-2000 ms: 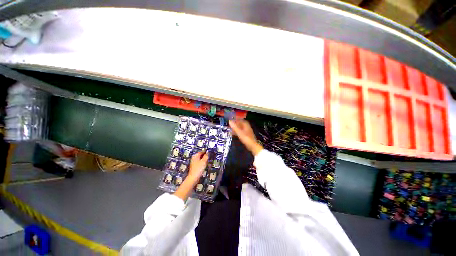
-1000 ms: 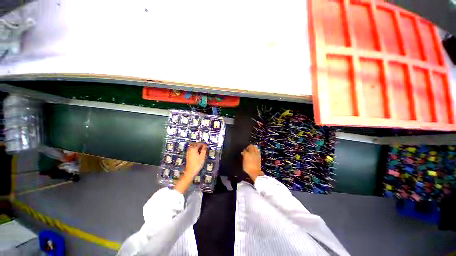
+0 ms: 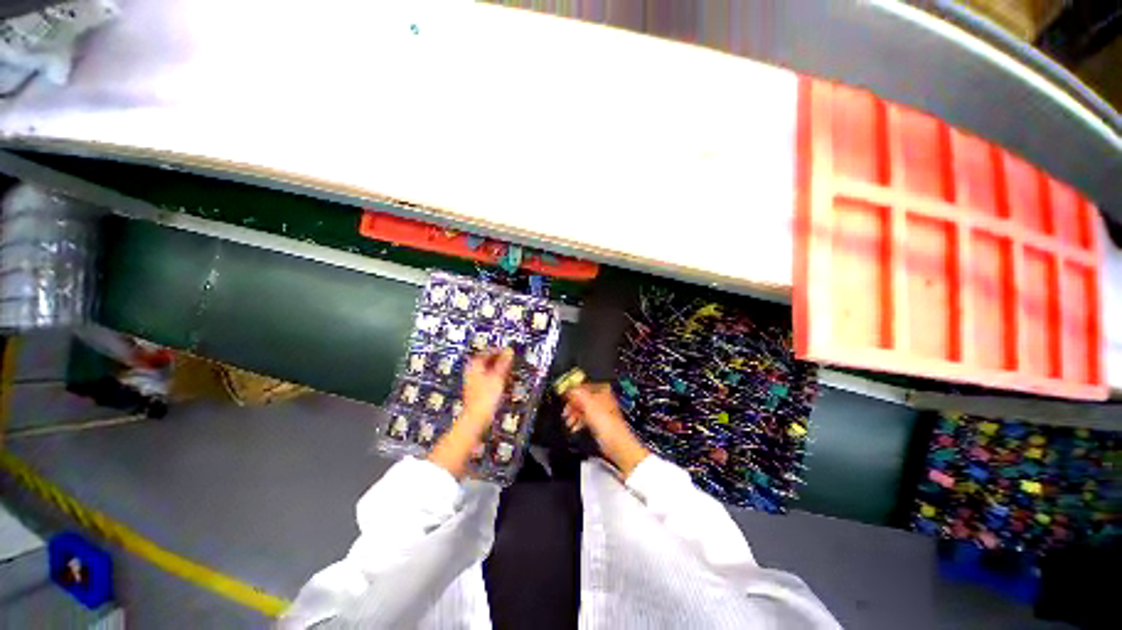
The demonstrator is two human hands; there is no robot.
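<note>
The clear component tray (image 3: 410,366) lies in front of me, its rows of pockets holding small dark squares with pale centres. My left hand (image 3: 487,384) is over the middle of the tray, fingertips together and slightly blurred; whether it holds a part cannot be told. My right hand (image 3: 593,406) is just right of the tray, above the black mat (image 3: 596,322). Its fingers pinch a small yellowish component (image 3: 568,380). The pile of leaded components (image 3: 720,400) lies right of my right hand.
A shallow red parts bin (image 3: 406,231) with a few coloured parts lies under the edge of the white shelf (image 3: 591,148). A red compartment tray (image 3: 896,209) is on the shelf. Stacked blister trays (image 3: 47,259) stand far left. A second pile (image 3: 1003,474) lies far right.
My right hand has moved from the parts bin area down and now slightly left, with a yellowish component showing in its fingers. My left hand remains over the tray. The view has shifted.
</note>
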